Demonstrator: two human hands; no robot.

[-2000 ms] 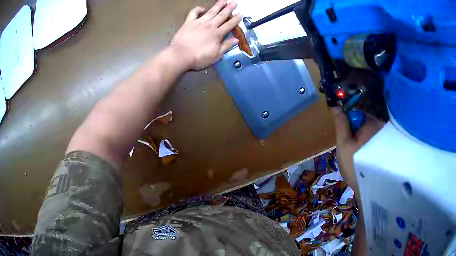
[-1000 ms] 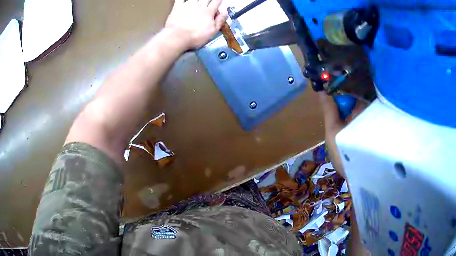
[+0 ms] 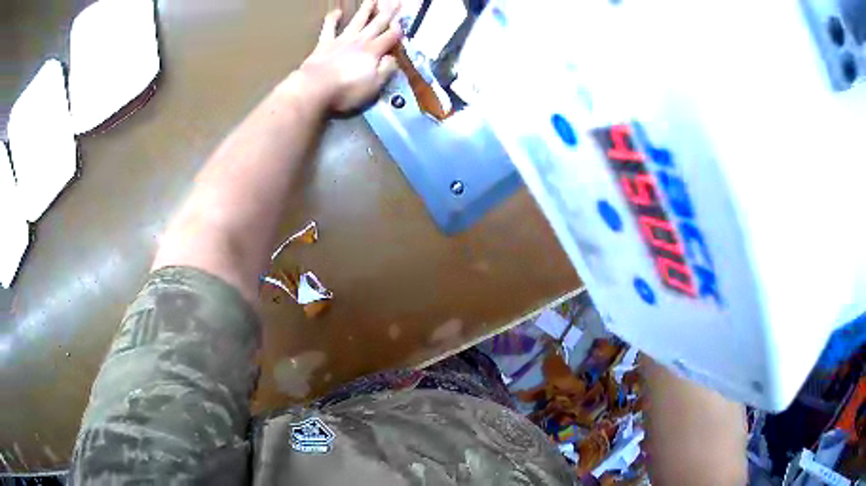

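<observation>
The cutting machine's white control box (image 3: pixel 631 204) with red digits fills the upper right. Its grey base plate (image 3: pixel 446 185) lies on the table, partly covered by the box. A white-topped piece (image 3: pixel 440 27) shows at the top edge, and an orange strip (image 3: pixel 423 84) lies over the plate's far part. My left hand (image 3: pixel 351 59) lies palm down at the plate's far left corner, beside the orange strip, fingers apart; what is under its fingertips is hidden. My right hand is hidden behind the control box; only its forearm shows below.
Several white-topped cut pieces (image 3: pixel 114 62) lie at the far left of the brown table (image 3: pixel 190 380). Loose orange and white offcuts (image 3: pixel 311 288) lie near the middle. Heaped scraps (image 3: pixel 570 380) cover the floor beyond the table's near edge at the lower right.
The machine has turned, so its control box now faces me and covers the blue motor, handle and part of the plate. My right hand has gone out of sight. My left hand stays beside the orange strip.
</observation>
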